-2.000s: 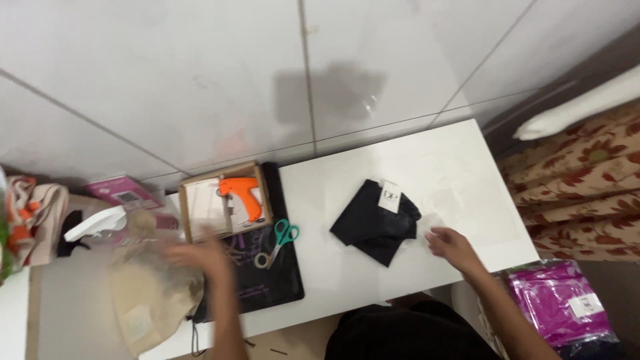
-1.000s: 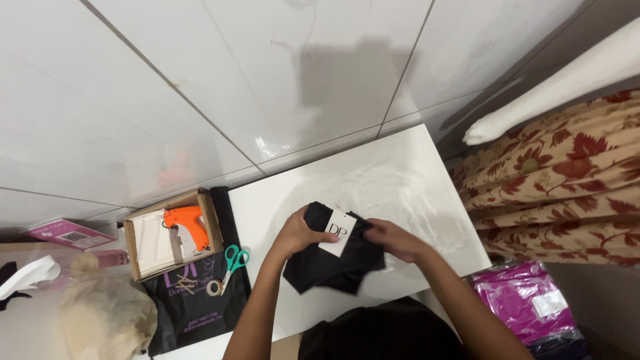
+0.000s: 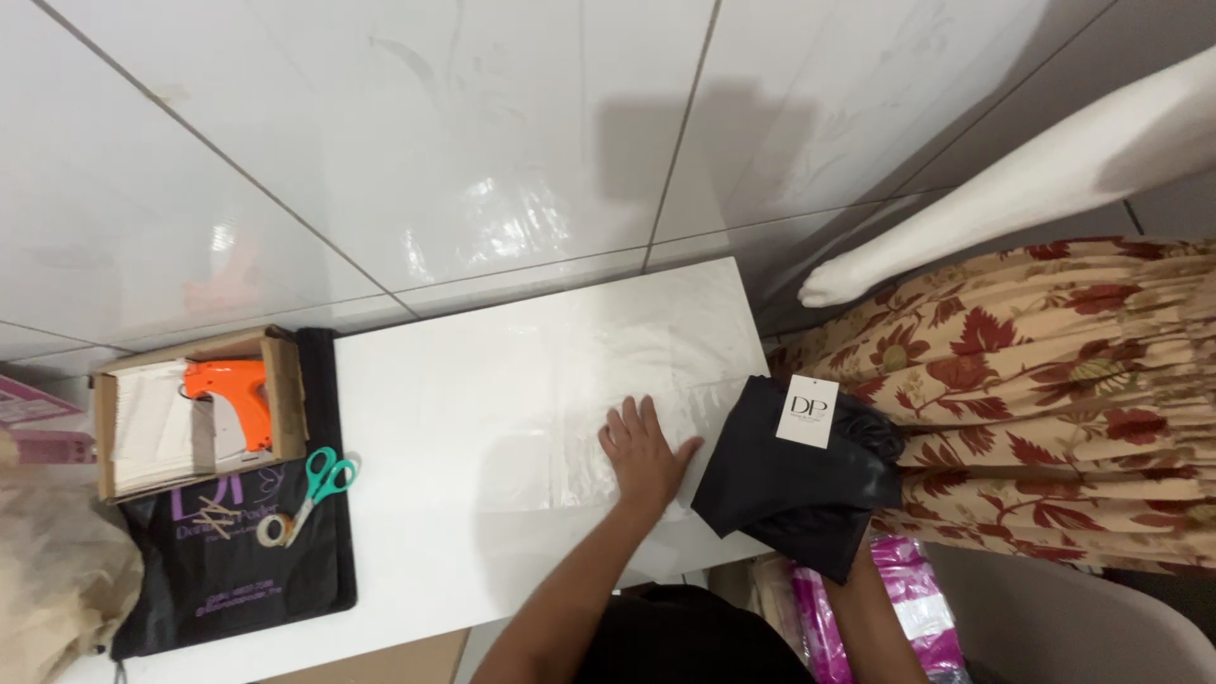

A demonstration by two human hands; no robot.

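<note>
My left hand (image 3: 648, 456) lies with fingers spread on a clear plastic bag (image 3: 584, 465), flat on the white table. A folded black garment (image 3: 760, 475) with a white hang tag (image 3: 807, 411) is held up at the right, over the table's right edge. My right hand is hidden beneath it; only the forearm shows below. At the left, an orange tagging gun (image 3: 233, 391) rests in a cardboard box (image 3: 296, 399) of white tags. Green-handled scissors (image 3: 325, 480) and a tape roll (image 3: 275, 530) lie on a black printed bag (image 3: 285, 589).
A white mannequin arm (image 3: 988, 190) reaches in from the upper right, above a floral ruffled fabric (image 3: 1026, 399). Below the table's right end are magenta plastic packages (image 3: 912, 598). A beige bundle (image 3: 57, 570) stands at the far left. The tiled wall (image 3: 475, 142) borders the table's back.
The black garment has moved right from the table's middle, where both hands were at it. My left hand has let go of it and now lies on the clear bag.
</note>
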